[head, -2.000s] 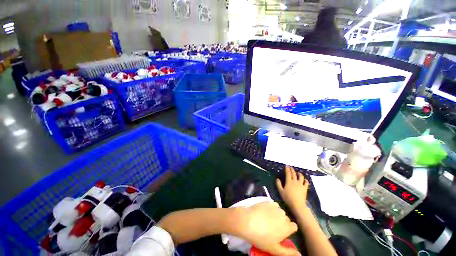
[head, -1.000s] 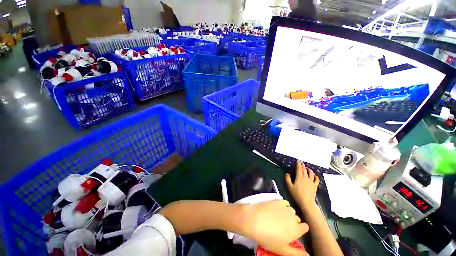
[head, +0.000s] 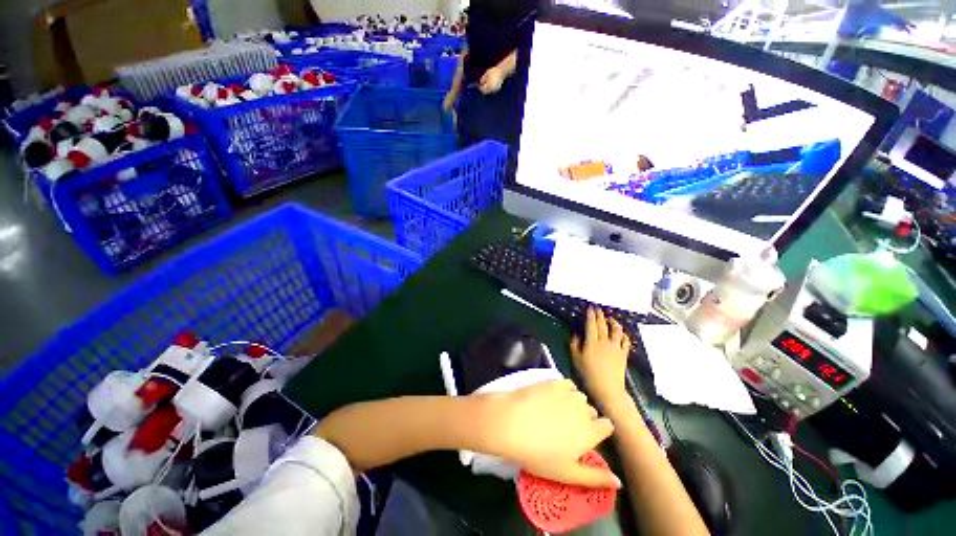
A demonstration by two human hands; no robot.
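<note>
A security camera with a glossy black ball, white body and two thin white antennas lies on the desk in front of me. Its red perforated end faces me. My left hand lies across the white body and grips it, with the fingertips at the edge of the red end. My right hand rests with spread fingers on the right part of the black keyboard, holding nothing. The monitor shows a bright live picture with blue crates.
A blue crate of cameras stands at the left desk edge, with more crates behind. A person stands beside them. White paper, a small white round-lens device, a power supply, loose cables and a black mouse lie right.
The view has shifted; more of the camera's red end shows. The person seen behind the monitor earlier now shows left of it. My left hand stays on the camera, my right hand on the keyboard.
</note>
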